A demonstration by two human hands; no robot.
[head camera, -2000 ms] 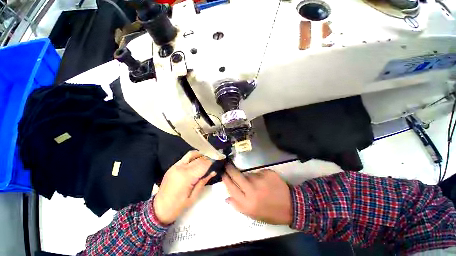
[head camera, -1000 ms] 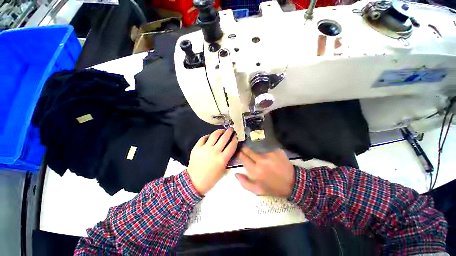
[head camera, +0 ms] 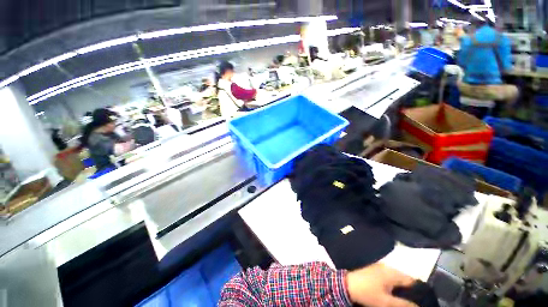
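My left hand (head camera: 380,286) is at the bottom edge, its fingers curled over a black fabric panel (head camera: 420,294) beside the sewing machine (head camera: 499,237). The panel is partly cut off by the frame's edge, and the machine is cut off at the right. The needle area is too blurred to make out. Labelled black panels (head camera: 360,246) lie in a heap on the white table beyond my left hand, with two small yellowish stickers showing. A greyer stack of plain panels (head camera: 423,207) lies between the heap and the machine head. My right hand is not in view.
An open blue crate (head camera: 255,147) stands beyond the heap, next to a long metal-edged bench (head camera: 198,192). A red-and-brown carton (head camera: 447,141) and more blue crates stand behind the table. Several people sit at the far side; a person in blue (head camera: 484,54) is at upper right.
The view has swung left and up, so the machine has shifted to the right edge and the factory floor shows. My left hand is now at the bottom edge; my right hand has left the picture.
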